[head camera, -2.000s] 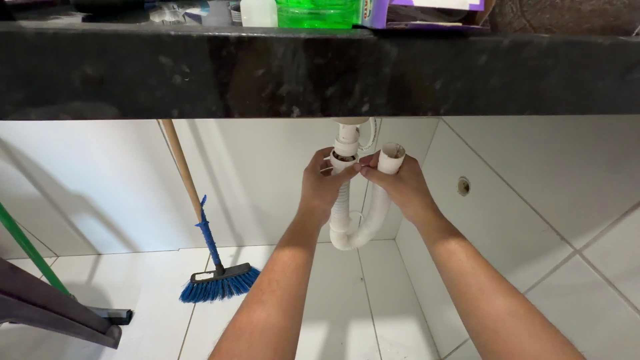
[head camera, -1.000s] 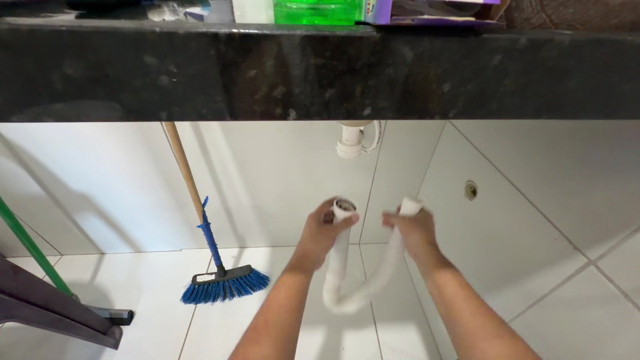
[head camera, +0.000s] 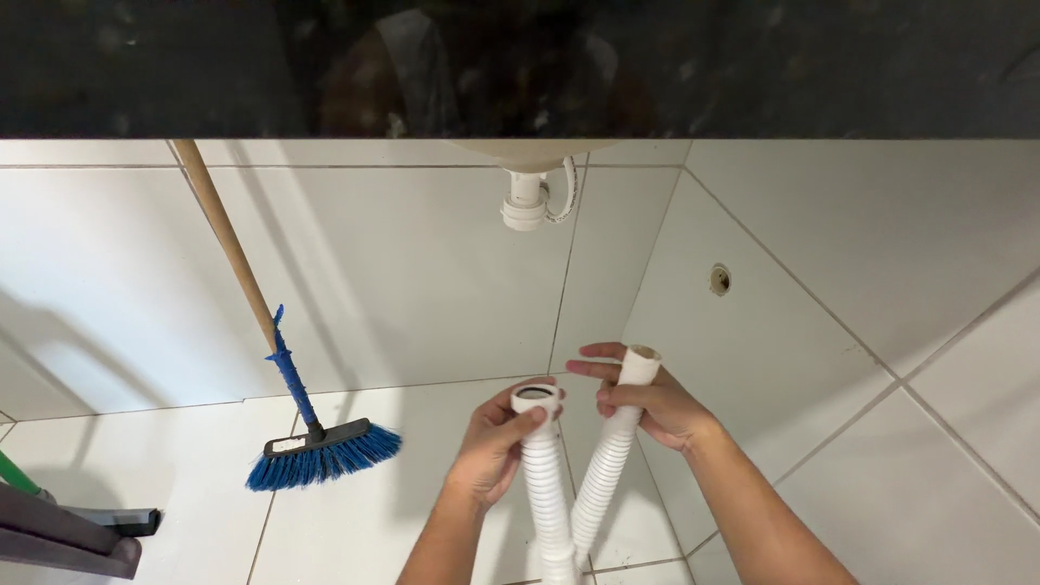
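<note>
A white corrugated drain hose (head camera: 546, 479) hangs bent in a U between my hands, its bend running off the lower edge of the view. My left hand (head camera: 496, 443) grips the hose's collar end, where a dark ring shows inside the mouth. With thumb and lower fingers my right hand (head camera: 650, 406) holds the smooth open end, two fingers stretched out to the left. Above both hands, apart from the hose, the white sink drain outlet (head camera: 524, 203) hangs under the basin, with a thin white hose (head camera: 571, 191) curving beside it.
A dark stone countertop (head camera: 520, 73) spans the top. A round wall drain hole (head camera: 720, 279) is in the right tiled wall. On the left stand a blue-bristled broom (head camera: 325, 455), a squeegee (head camera: 122, 518) and a dark plastic object (head camera: 61, 536).
The hose end in my left hand has come away from the sink outlet and moved down. My right hand has lowered with the other end. The view has tilted downward.
</note>
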